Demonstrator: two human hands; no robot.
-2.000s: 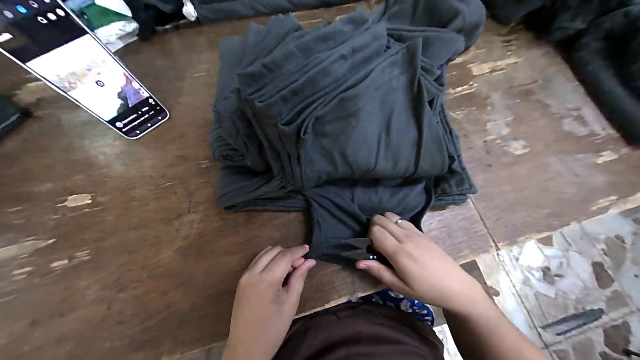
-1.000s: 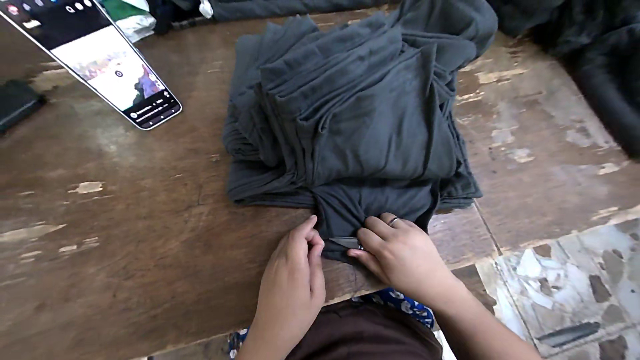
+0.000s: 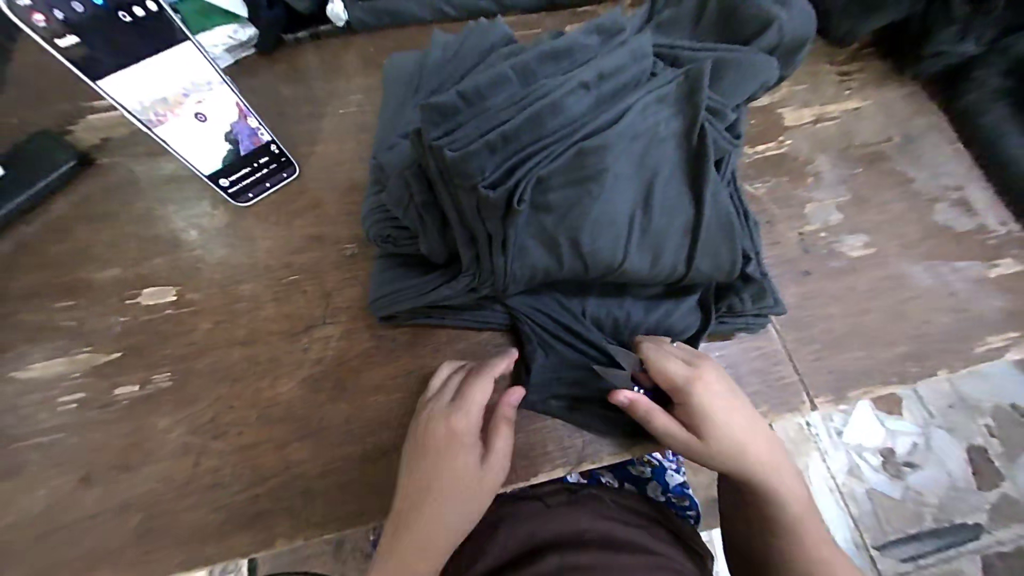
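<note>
A stack of folded dark grey cloth garments (image 3: 608, 184) lies on the worn wooden table, one dark part (image 3: 568, 376) hanging toward its front edge. In my right hand (image 3: 696, 400) is a small metal cutting tool, seemingly thread snips (image 3: 618, 366), its two pointed blades apart over that part; its handle is mostly hidden by my fingers. A ring shows on this hand. My left hand (image 3: 472, 424) is at the left edge of the same part, thumb and forefinger apart; whether the fingertips touch the cloth is hard to tell.
A smartphone (image 3: 200, 104) with a lit screen stands tilted at the upper left, near a black object (image 3: 36, 172). Dark fluffy material (image 3: 952, 88) lies at the upper right. The table's front edge (image 3: 552, 476) runs close to my body, above a stone-patterned floor (image 3: 920, 456).
The snips' blades, close together a second ago, are now spread. My left thumb and forefinger have parted from their pinch at the cloth's edge. The stack stays in place.
</note>
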